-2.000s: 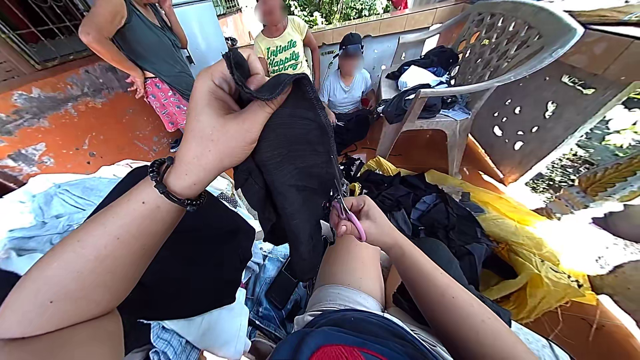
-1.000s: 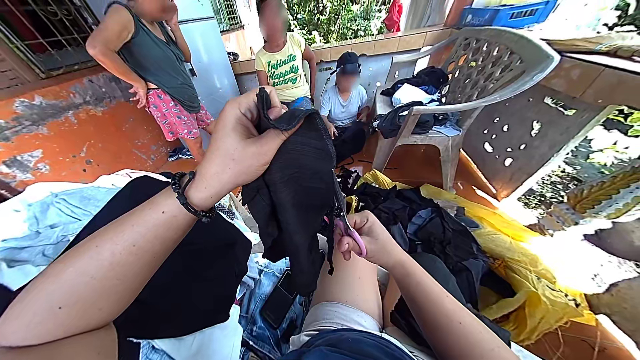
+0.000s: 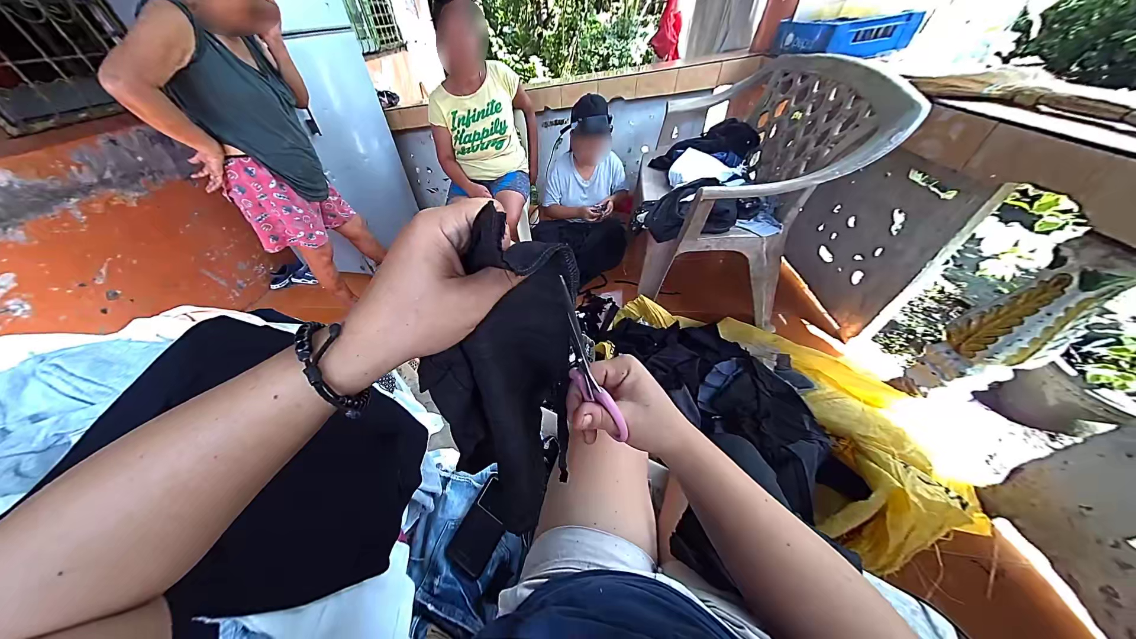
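Observation:
My left hand (image 3: 444, 275) grips the top edge of a black cloth garment (image 3: 506, 373) and holds it up in front of me. The cloth hangs down over my lap. In my right hand (image 3: 621, 404) is a pair of scissors with pink handles (image 3: 612, 415). Its blades point up along the garment's right edge; whether they are closed on the cloth is too small to tell. A narrow dark strip hangs from that edge beside my right hand. A dark phone (image 3: 477, 532) lies on blue denim (image 3: 444, 568) below the cloth.
Light and black clothes (image 3: 293, 461) are piled at my left. Dark fabric (image 3: 728, 382) lies on a yellow sack (image 3: 887, 461) at my right. Beyond stands a plastic armchair (image 3: 799, 133) with clothes on it. One person stands at the back left; two others sit ahead.
Both hands keep their hold on the garment and the scissors. The view has shifted slightly. No other plain change shows.

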